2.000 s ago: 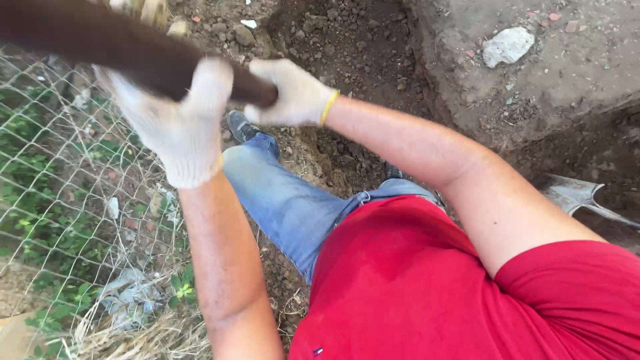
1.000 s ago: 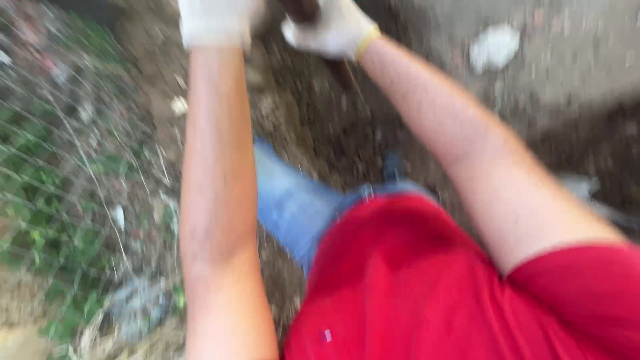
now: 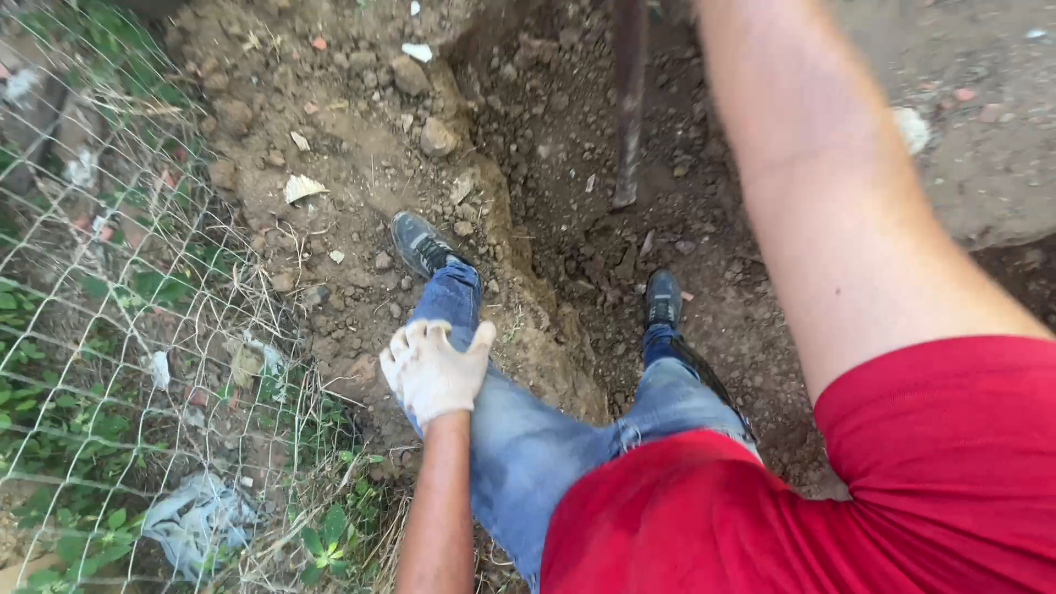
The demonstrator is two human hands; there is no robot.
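My left hand (image 3: 437, 370), in a whitish work glove, rests on the knee of my blue jeans (image 3: 528, 450) with its fingers spread and no tool in it. My right arm reaches up past the top edge, so my right hand is out of view. A long dark metal bar (image 3: 629, 99) stands in the dug trench to the left of that arm, its flattened lower end on the loose soil. The bar's upper part is cut off by the frame, and what holds it cannot be seen.
A wire mesh fence (image 3: 140, 330) with weeds runs along the left. One shoe (image 3: 425, 243) is on the raised earth bank, the other (image 3: 662, 299) lower in the trench (image 3: 569, 190). Stones and shards lie on the bank. A hard ledge (image 3: 990, 157) edges the trench at right.
My left hand has let go of the bar and come down onto my knee. The bar, earlier held slanting in both hands, now has its end down in the trench. My right hand has left the view.
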